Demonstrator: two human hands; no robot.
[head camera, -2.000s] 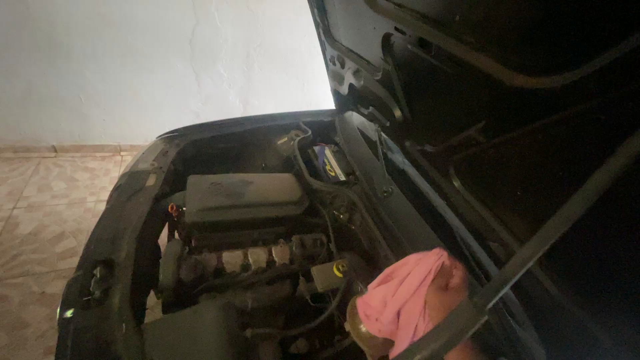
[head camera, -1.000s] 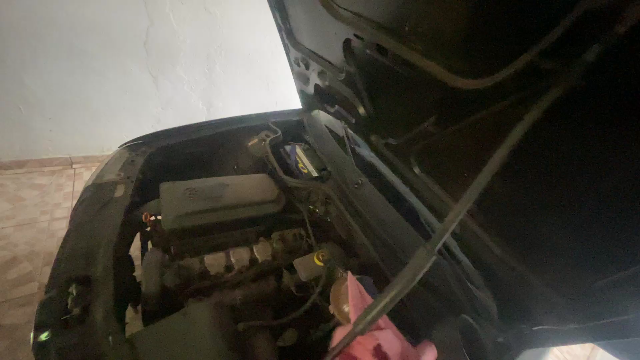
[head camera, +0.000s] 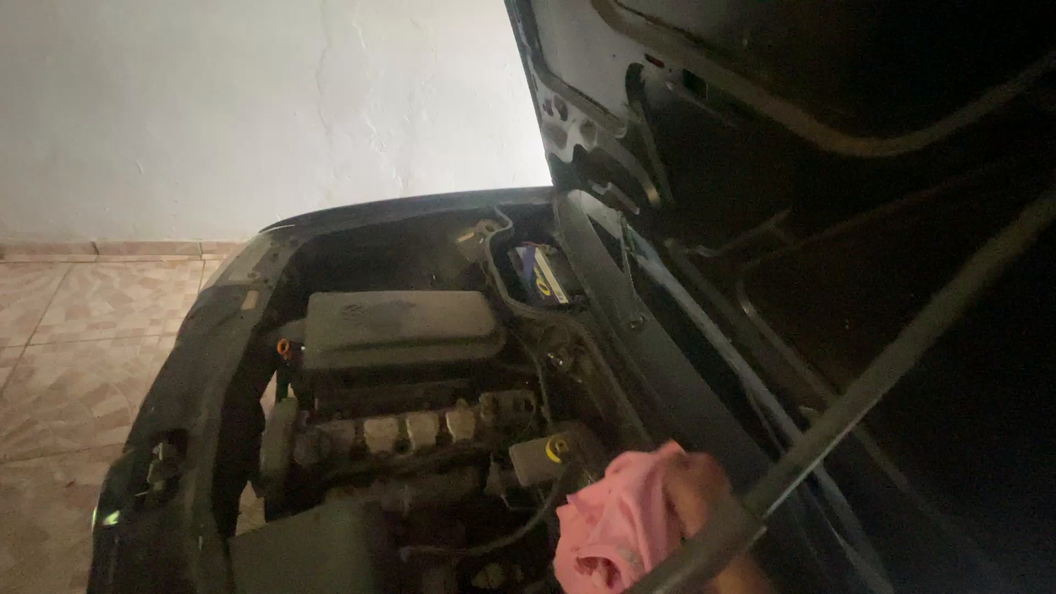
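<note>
My right hand (head camera: 701, 495), low at the right of the head view, holds a bunched pink cloth (head camera: 619, 516) over the near right part of a car's engine bay. The hood strut (head camera: 825, 437) crosses in front of the hand and hides part of it. Just left of the cloth is a reservoir with a yellow cap (head camera: 558, 449). A dusty black engine cover (head camera: 404, 330) lies farther off, and a battery (head camera: 540, 272) sits at the back near the windshield cowl. My left hand is out of view.
The raised hood (head camera: 784, 206) overhangs the right side. The dark fender edge (head camera: 412, 198) runs along the far side, with a white wall (head camera: 247, 107) behind it. Tiled floor (head camera: 91, 355) shows at the left, beyond the car's front edge.
The pink cloth in my right hand now covers the spot beside the yellow cap where a rounded, brownish part showed one and two seconds ago. The view has shifted somewhat.
</note>
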